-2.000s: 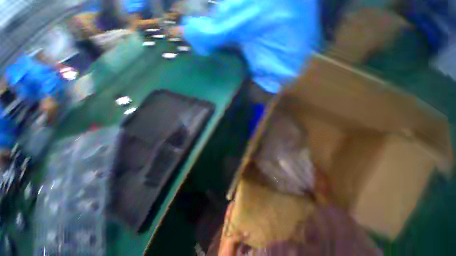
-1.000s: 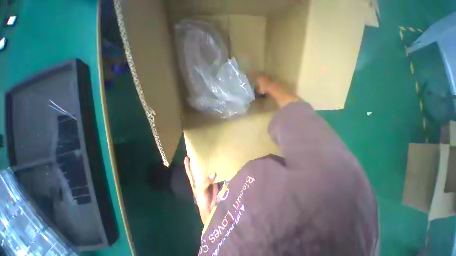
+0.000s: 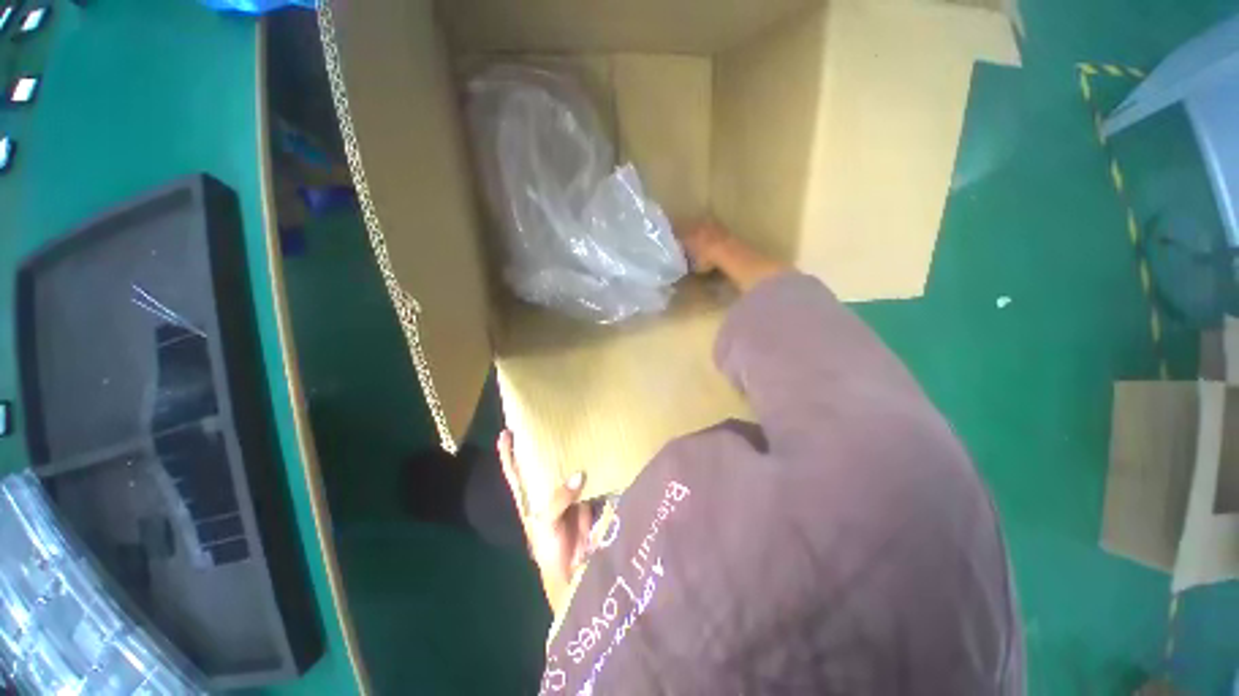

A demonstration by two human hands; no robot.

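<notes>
A brown cardboard carton (image 3: 883, 163) stands open in front of me. A crumpled clear plastic bag (image 3: 557, 204) lies inside it, on the left. My right hand (image 3: 716, 253) reaches into the carton and touches the right edge of the bag. Its fingertips are partly hidden, so I cannot tell whether they grip it. My left hand (image 3: 554, 528) is at the carton's near side, low in the view, with its thumb and a finger around the edge of the near flap. My sleeve and body hide part of it.
A black parts tray (image 3: 231, 408) with dark pieces and thin pale strips lies on the green bench (image 3: 136, 123) at left. A clear blister tray (image 3: 82, 598) overlaps its corner. Small phone units (image 3: 23, 90) lie farther up. Another carton (image 3: 1148, 469) stands on the floor at right.
The view has turned down and right from the bench to the carton, and both hands now show clearly. Over the last second the right hand has shifted slightly left, against the bag.
</notes>
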